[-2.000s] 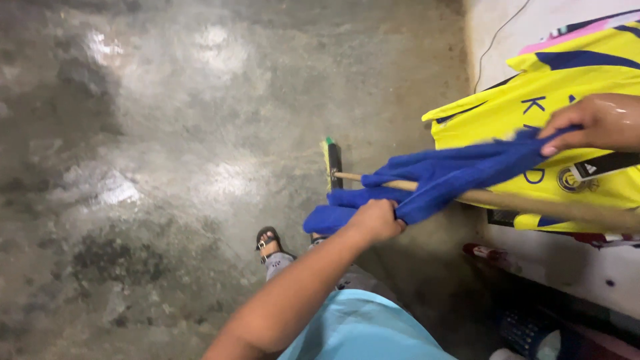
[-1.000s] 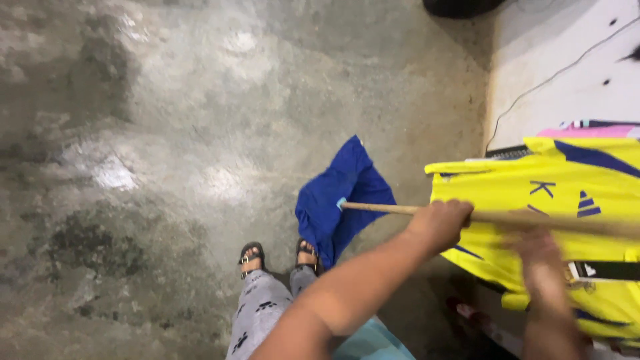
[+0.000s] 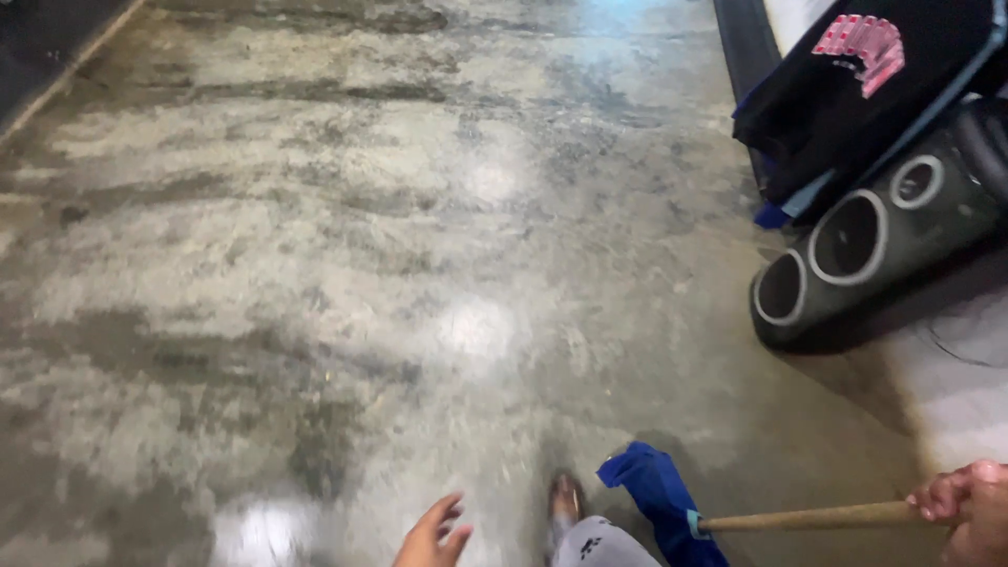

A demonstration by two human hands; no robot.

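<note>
My right hand (image 3: pixel 961 504), at the lower right edge, is closed around a wooden pole (image 3: pixel 811 517). A blue cloth (image 3: pixel 657 492) hangs over the pole's far end near the floor, and a light-blue piece (image 3: pixel 695 524) shows where the pole meets it. The cloth covers the head of the tool. At the bottom, my left hand (image 3: pixel 437 535) is empty, with its fingers apart, to the left of my foot and the cloth.
Smooth concrete floor (image 3: pixel 378 299) with dark patches and shiny reflections spreads ahead. On the right stand a long black speaker (image 3: pixel 819 252) with ringed cones and, behind it, a black cloth (image 3: pixel 835 102) with a pink print. A pale wall (image 3: pixel 957 386) runs along the right.
The blue cloth, first stretched between both hands, is now over the pole's far end. My left hand has let go of the pole. The view has swung, with the yellow shirt out of sight.
</note>
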